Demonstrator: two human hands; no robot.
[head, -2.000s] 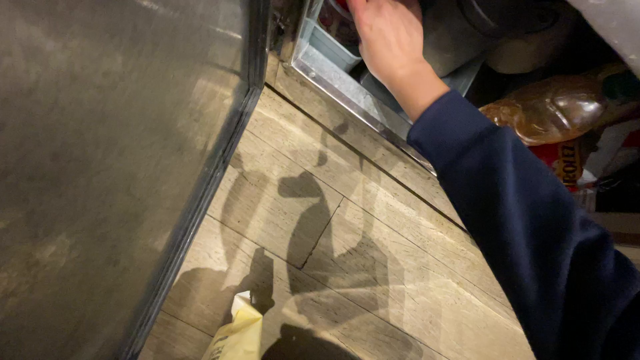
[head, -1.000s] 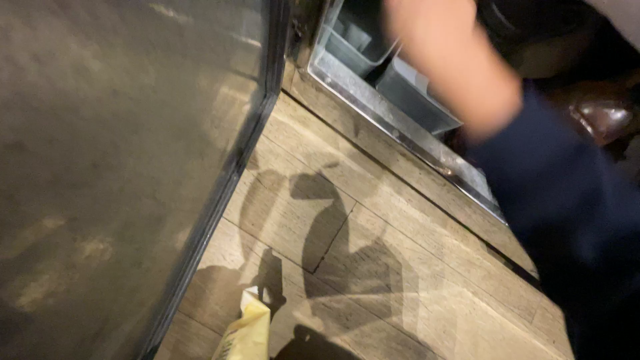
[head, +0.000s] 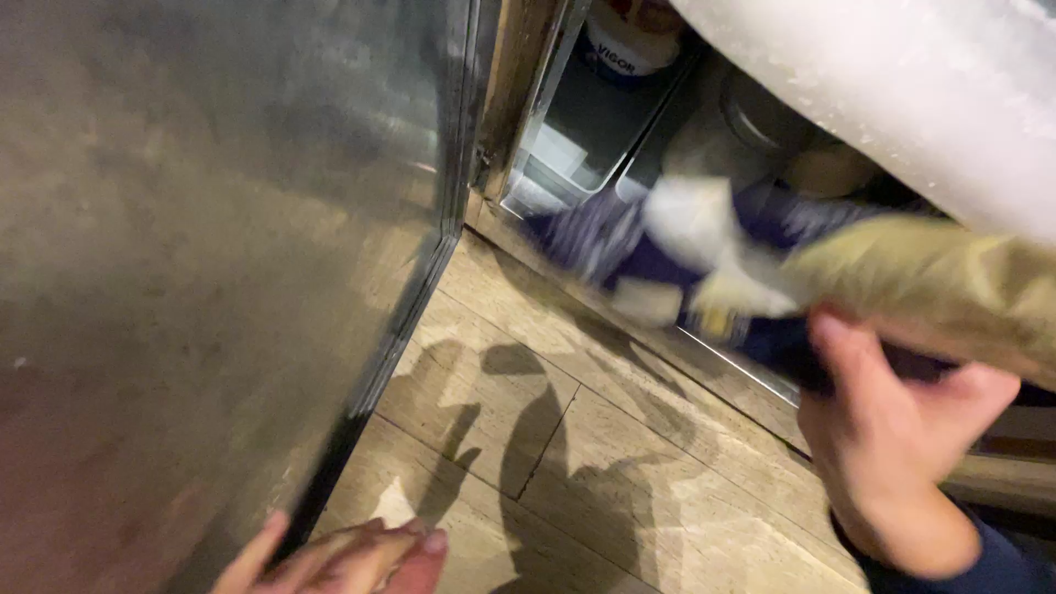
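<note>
My right hand (head: 891, 429), at the right, grips a blurred bag (head: 652, 247) with dark blue and white printing and a yellowish part (head: 932, 280) above the fingers. The bag is held across the front of an open cabinet. My left hand (head: 346, 561) is low at the bottom edge, fingers spread, near the metal door; a small pale thing (head: 396, 502) shows just above its fingers. Whether the left hand touches that thing cannot be told. Behind the bag, a white tub with blue print (head: 631, 45) sits in a clear plastic bin (head: 569, 177).
A large metal door (head: 223, 247) stands open at the left. A frosty white mass (head: 907, 91) overhangs the cabinet at the upper right. Metal containers (head: 742, 115) lie inside. The cabinet's sill runs above the plank-patterned floor (head: 544, 429).
The right hand has moved from the bins at the top to the right side and now grips the bag. The left hand has come into view at the bottom.
</note>
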